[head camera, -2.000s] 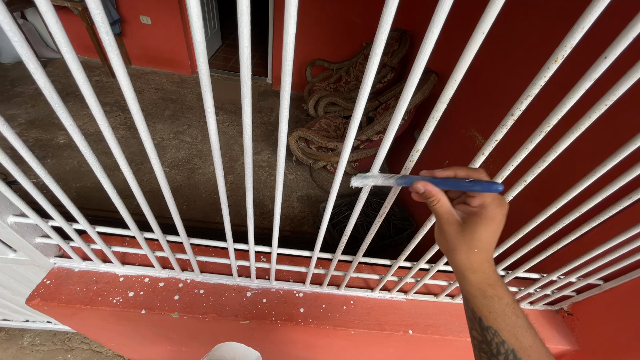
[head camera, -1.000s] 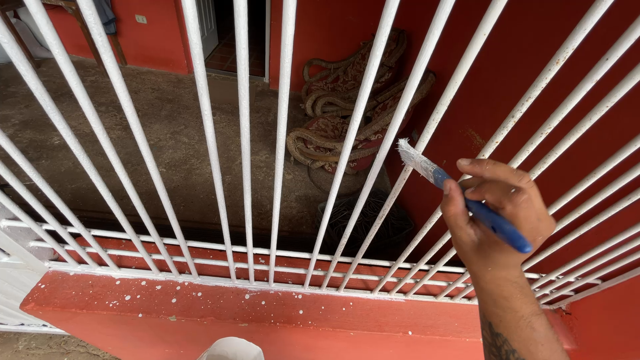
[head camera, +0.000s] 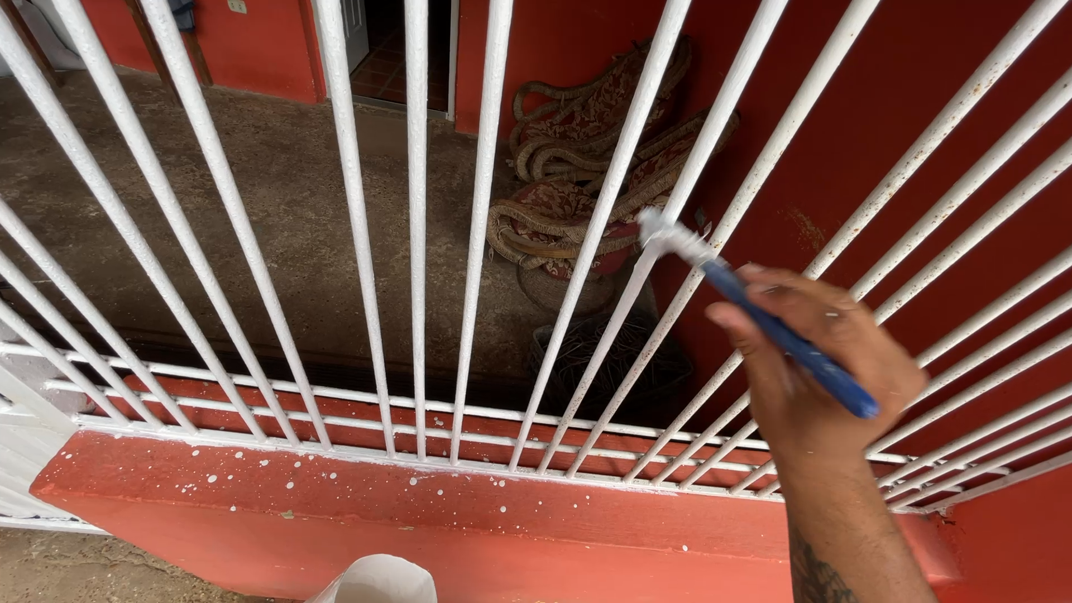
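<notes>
My right hand (head camera: 825, 352) grips a paintbrush (head camera: 783, 331) by its blue handle. White paint coats the brush's bristles, which lie against one of the white metal bars (head camera: 712, 138) of a window grille, right of centre. Bars farther right, such as this metal bar (head camera: 921, 155), show rust-coloured specks, while those on the left look evenly white. At the bottom edge a white container (head camera: 385, 579) is partly in view; whatever holds it is out of frame. My left hand does not show.
Below the grille runs a red ledge (head camera: 335, 486) spotted with white paint drops. Behind the bars, furniture with patterned fabric and woven edges (head camera: 578, 201) stands by a dark red wall, near a dark crate (head camera: 620, 360). A doorway (head camera: 402, 59) is at the back.
From two seconds ago, the brush has gone from lying nearly level to slanting, bristles up and left. Over the last second its tip has shifted left and down onto a neighbouring bar.
</notes>
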